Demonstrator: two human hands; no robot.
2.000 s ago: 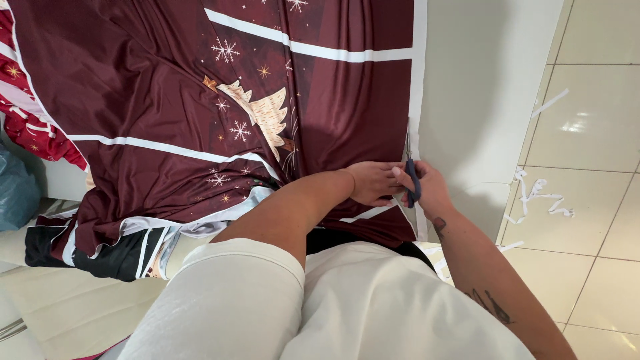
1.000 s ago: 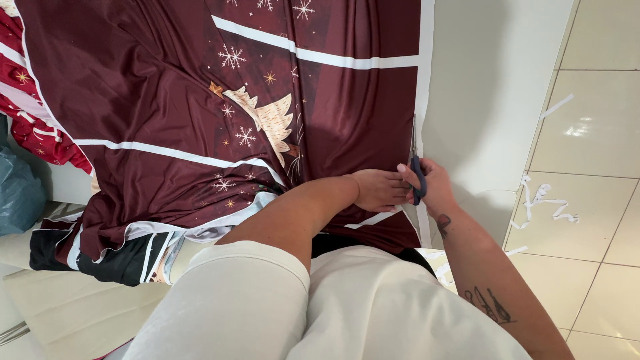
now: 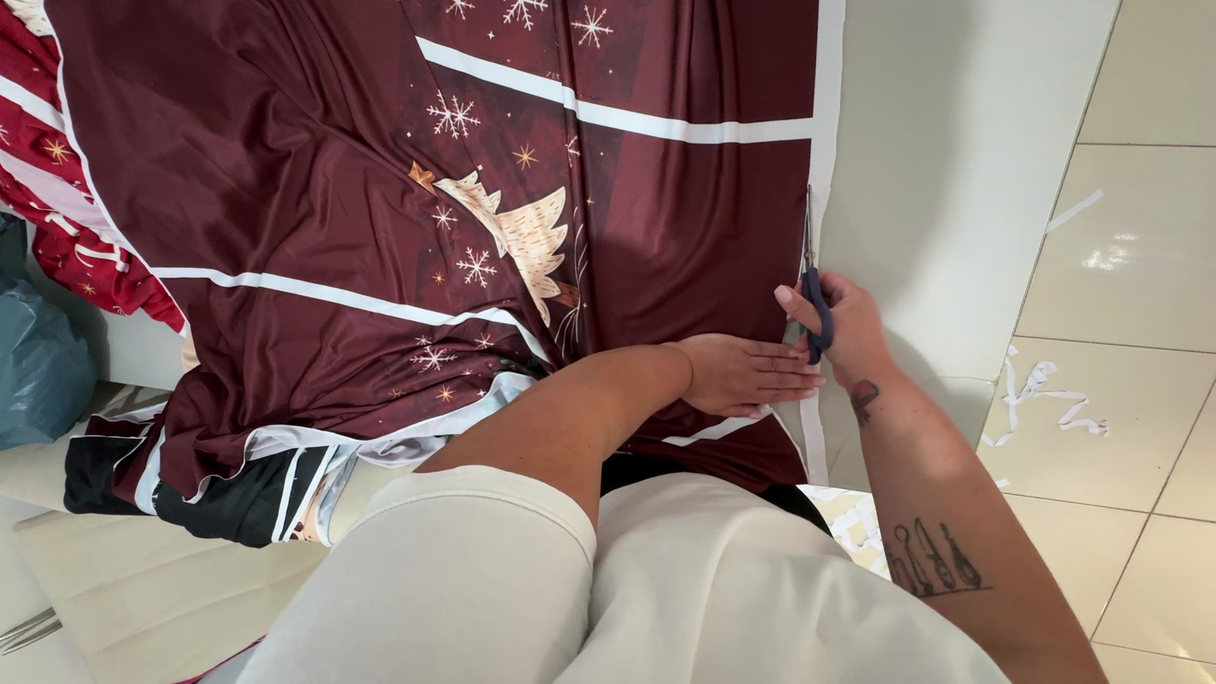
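Observation:
A large maroon printed fabric (image 3: 703, 228) with snowflakes, a pale tree shape and white stripes lies spread in front of me. My right hand (image 3: 845, 328) holds scissors with dark blue handles (image 3: 815, 318), their blades pointing away from me along the fabric's right edge. A white border strip (image 3: 826, 104) runs beside the blades and hangs partly separate near my hands. My left hand (image 3: 750, 373) rests flat, palm down, on the fabric just left of the scissors' handles, fingers toward the white strip.
Beneath the fabric is a pale table (image 3: 959, 171). Tiled floor at right carries white fabric scraps (image 3: 1045, 385). Red printed fabric (image 3: 85, 247) and a blue-grey plastic bag (image 3: 38, 361) lie at left. Folded black printed fabric (image 3: 223, 499) bunches near me, and metal tweezers (image 3: 30, 630) show lower left.
Both hands stay near the fabric's right edge, the scissors still in my right hand. The view has shifted slightly.

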